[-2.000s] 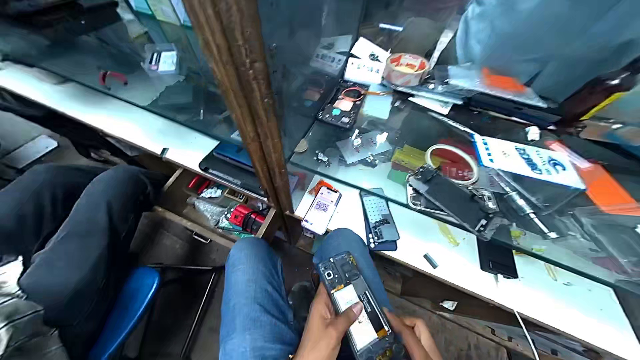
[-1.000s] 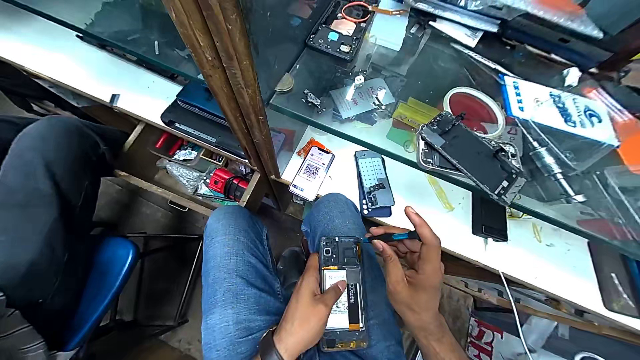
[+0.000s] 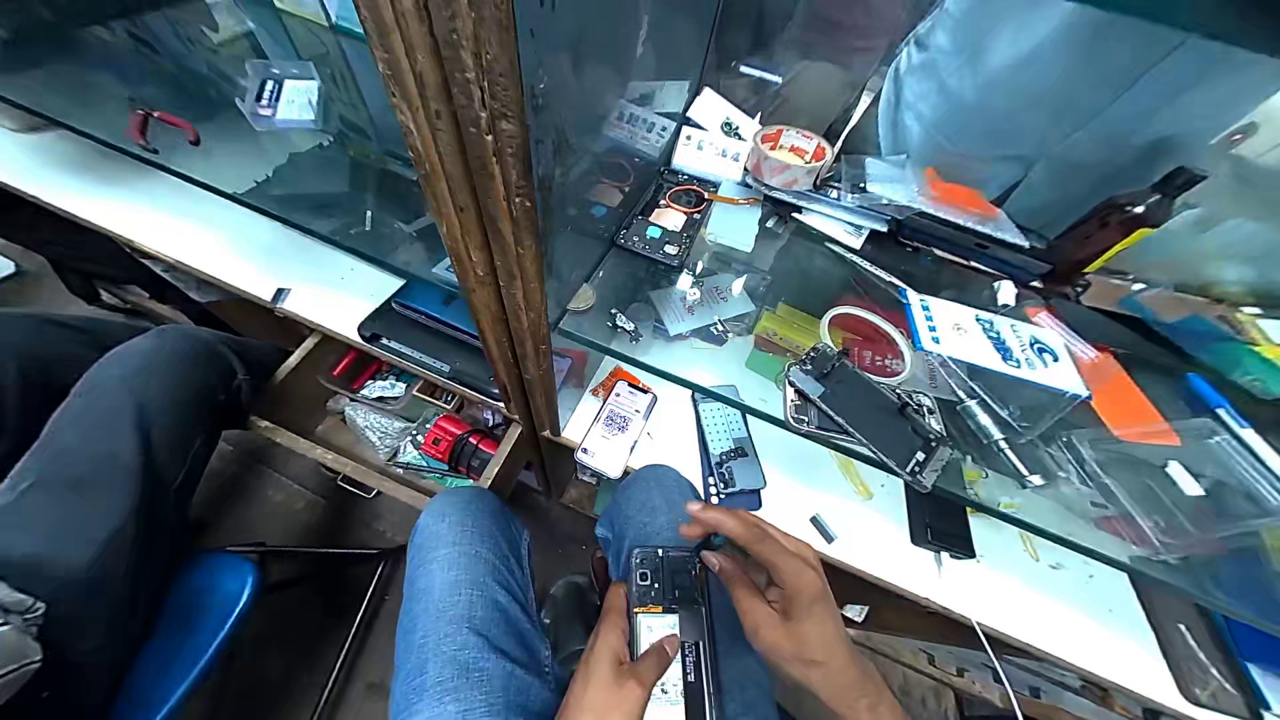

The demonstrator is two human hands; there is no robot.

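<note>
An opened smartphone with its camera and battery exposed lies over my knee, upright in the view. My left hand grips its left side, the thumb resting across the battery. At the phone's upper right corner is my right hand, with its thumb and forefinger pinched on a dark, slim tool, mostly hidden by the fingers. On the white counter beyond lie a phone with a lit screen showing a printed-style code and a grey-blue phone back.
The glass shelf holds a disassembled phone, a phone frame, tape rolls and a screwdriver. Left are a wooden post, an open drawer with a red tool, and another person's legs.
My right hand, lower beside the phone two seconds ago, moved up with a blue-and-black tool, then onto the phone's upper right corner. My left hand keeps its hold.
</note>
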